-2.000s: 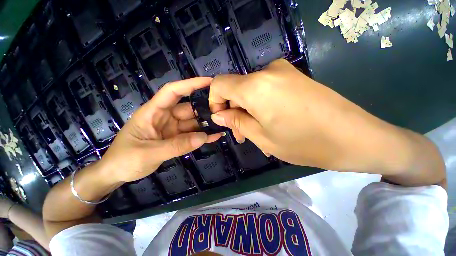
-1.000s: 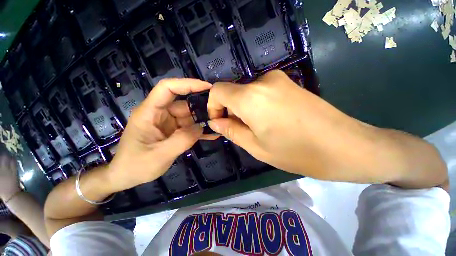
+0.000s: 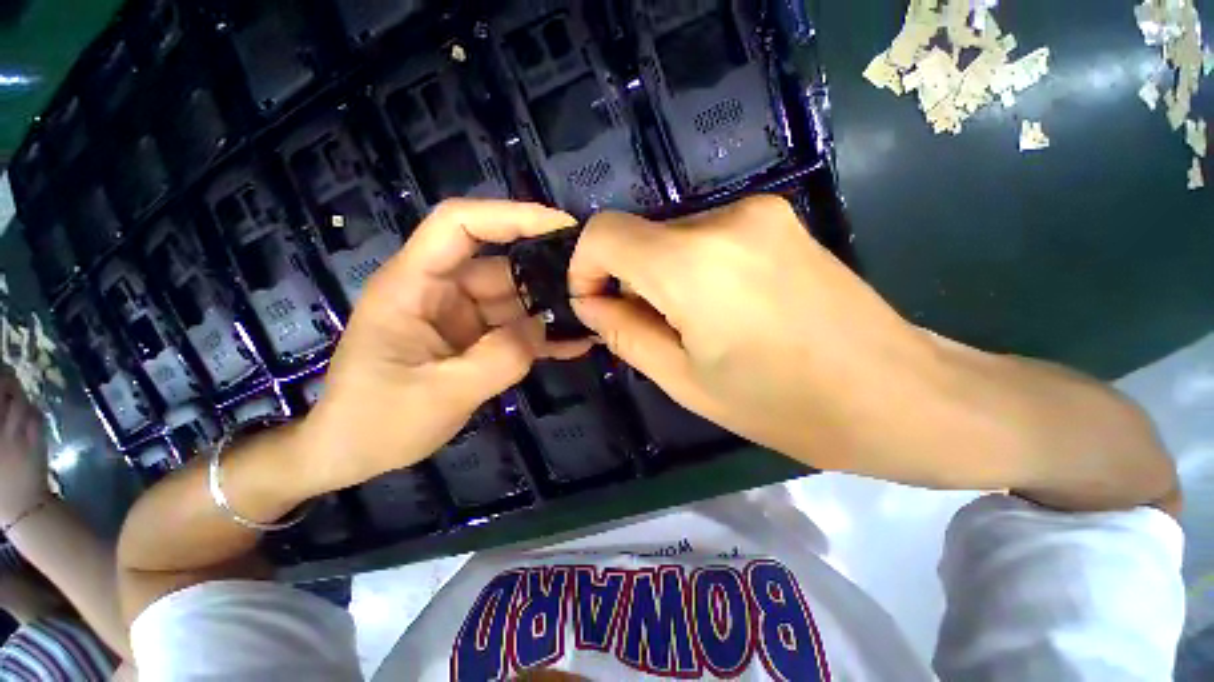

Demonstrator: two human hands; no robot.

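Observation:
A small black plastic housing (image 3: 543, 277) is held above the tray between my two hands, its far part hidden by my right fingers. My left hand (image 3: 433, 340) grips its edges between thumb and fingers. My right hand (image 3: 692, 300) has thumb and forefinger pressed together at the housing's right part. Whether a small piece is between those fingertips cannot be seen. The black blister tray (image 3: 823, 173) lies below my hands, with rows of black housings (image 3: 726, 127) in its pockets.
Pale paper scraps (image 3: 952, 67) lie in a loose pile on the dark green bench (image 3: 985, 240), with more scraps (image 3: 1178, 67) at the far right and others (image 3: 29, 353) at the left edge. Another person's arm (image 3: 60, 546) is at the lower left.
Both hands stay together over the tray. My left thumb has drawn back from the housing's lower edge, and my right fingers have shifted slightly on it. The person's arm at left has come further in.

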